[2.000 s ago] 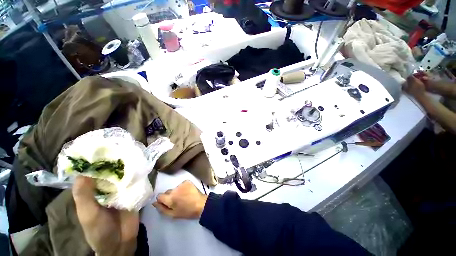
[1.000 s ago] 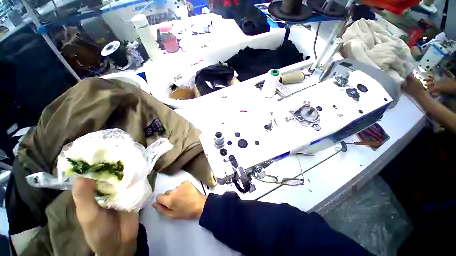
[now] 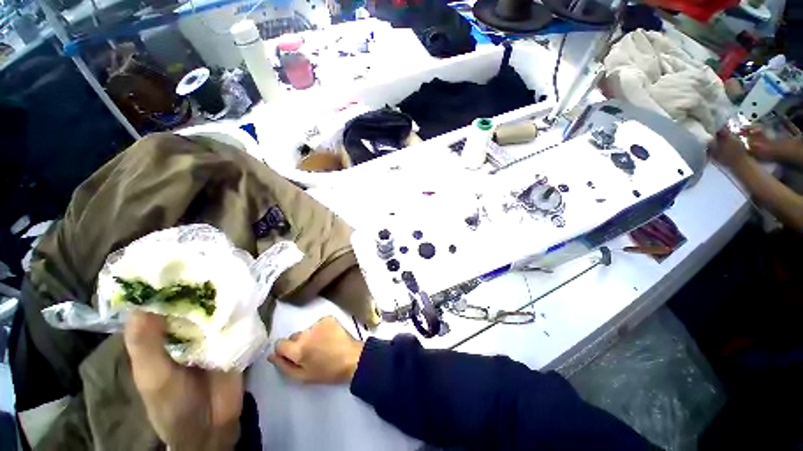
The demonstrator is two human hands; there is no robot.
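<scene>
My left hand (image 3: 187, 388) holds a white filled bun (image 3: 180, 284) up at the lower left, its green leafy filling showing. A thin crinkled plastic bag (image 3: 280, 261) wraps round the bun, with loose ends sticking out on both sides. My right hand (image 3: 319, 352) rests on the white table edge with its fingers curled in; nothing shows in it. An olive-brown garment (image 3: 167, 189) lies heaped behind and beside the bun. A white sewing machine (image 3: 528, 207) lies to the right of the garment, beyond my right forearm.
A white trough (image 3: 339, 97) with black cloth (image 3: 467, 99) is behind the machine. A green-tipped thread cone (image 3: 478, 144) stands by a beige one (image 3: 515, 133). Wire-like loops (image 3: 493, 314) lie at the machine's front. Another person's hands (image 3: 740, 150) are at the right, near a cream bundle (image 3: 660, 79).
The other person's hands at the right have shifted slightly. My own hands and the bun stay almost the same.
</scene>
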